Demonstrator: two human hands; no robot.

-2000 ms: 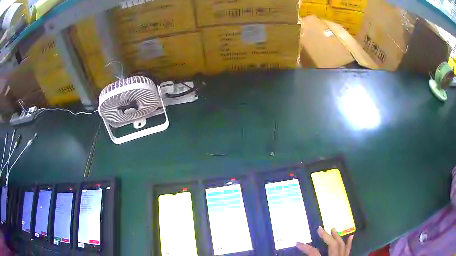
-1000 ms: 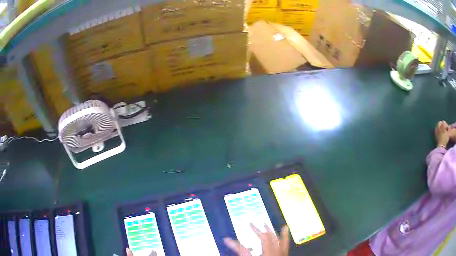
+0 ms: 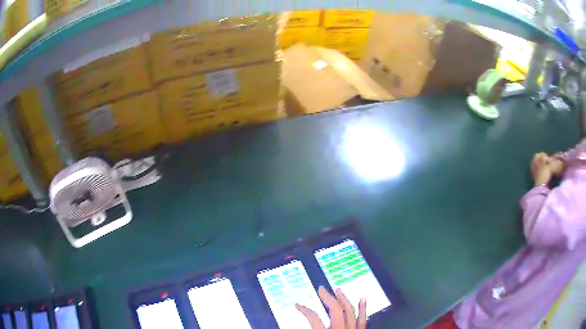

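A dark tray (image 3: 376,260) holds several lit smartphones side by side at the bottom of the view. The rightmost phone (image 3: 352,270) shows green and blue bands above white. The phone (image 3: 289,290) beside it shows pale blue-green bands. The two left phones, one of them the nearer white screen (image 3: 217,305), look plain white. My right hand (image 3: 337,311) is over the lower part of the two right phones, fingers spread, holding nothing; its wrist is cut off by the bottom edge. My left hand is not in view.
Another phone tray (image 3: 88,315) lies at the lower left. A white desk fan (image 3: 87,196) stands at the left before a power strip (image 3: 138,173). A small green fan (image 3: 486,96) stands far right. A person in a pink smock (image 3: 556,215) is at the right. Cartons (image 3: 221,96) stand behind.
The view has swung right, so the bench things sit further left. The rightmost screen went from yellow to green-banded; the leftmost lost its green bands. My left fingers have left the view.
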